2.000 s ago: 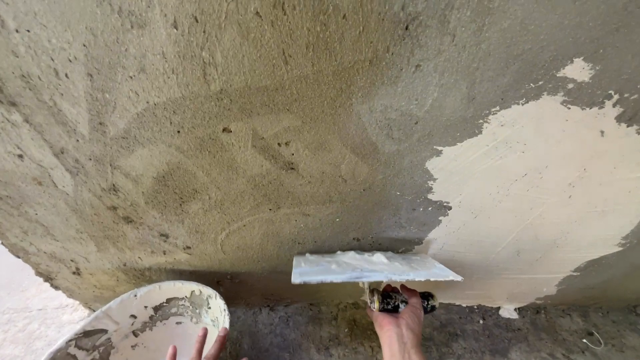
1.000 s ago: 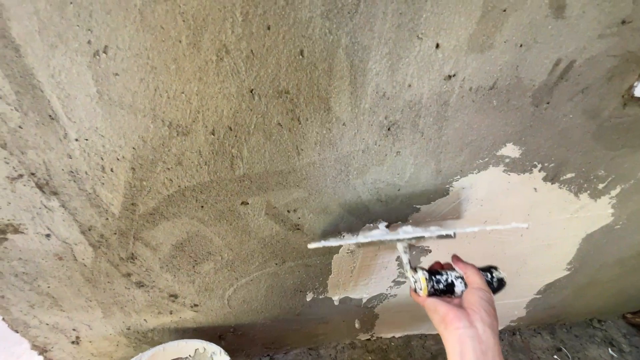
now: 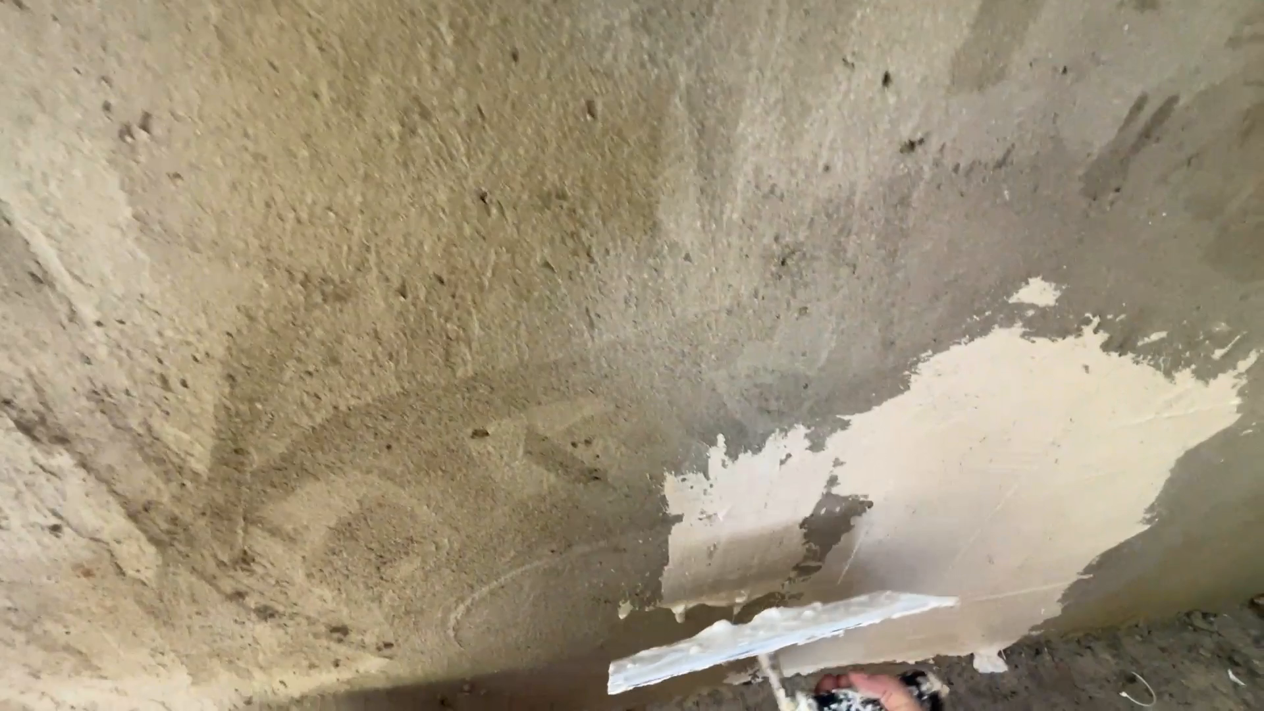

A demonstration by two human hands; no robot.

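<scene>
At the bottom edge, right of centre, my right hand is closed on the dark, plaster-spattered handle of a wide plastering trowel. White wet plaster lies along the trowel's long blade, which is tilted with its right end higher. Behind and above the blade, a pale patch of smoothed plaster covers the lower right of the rough wall. A bare grey-brown spot shows within the patch. Whether the blade touches the wall cannot be told. My left hand is out of view.
The dark, rough floor meets the wall at the lower right. A small white lump of plaster sits at that edge, and a thin curled strand lies on the floor.
The plaster patch now reaches farther left than two seconds ago. My right hand and the trowel have moved lower since one second ago. My left hand and the bucket have left the view.
</scene>
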